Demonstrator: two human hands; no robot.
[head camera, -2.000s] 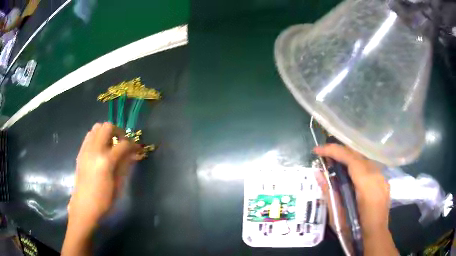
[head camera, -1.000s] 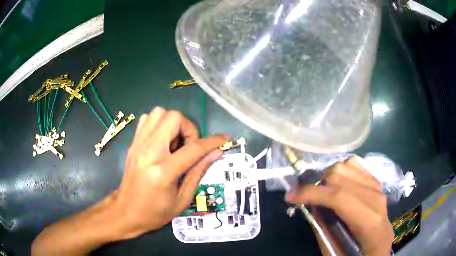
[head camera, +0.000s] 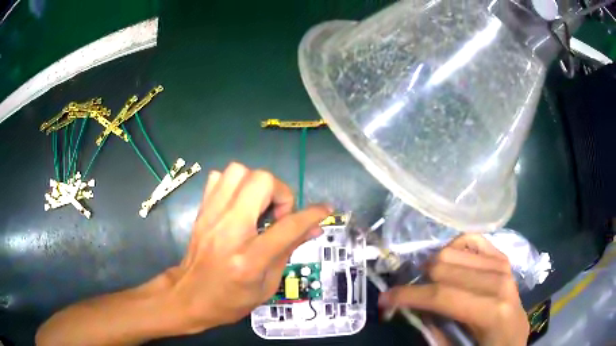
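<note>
The white housing (head camera: 311, 327) lies open on the mat with a green circuit board (head camera: 312, 284) inside. My left hand (head camera: 250, 250) holds a brass contact strip (head camera: 332, 220) at the housing's upper edge. A green wire (head camera: 302, 165) runs from it to another brass strip (head camera: 292, 124) lying above. My right hand (head camera: 459, 290) grips the soldering iron, its tip end (head camera: 385, 260) blurred beside the housing's right side. Whether the tip touches anything is unclear. My left fingers hide the housing's upper left.
The clear fume cone (head camera: 419, 108) hangs above my right hand. A pile of wired brass strips (head camera: 84, 111) lies at left, with pale-ended strips (head camera: 67, 194) below. A plastic bag (head camera: 520, 253) lies at right. The white belt edging (head camera: 81, 64) crosses the upper left.
My left hand has left the strip pile and now holds one wired strip at the housing. The housing appears further left. The iron has moved from upright beside the housing to slanting towards its upper right.
</note>
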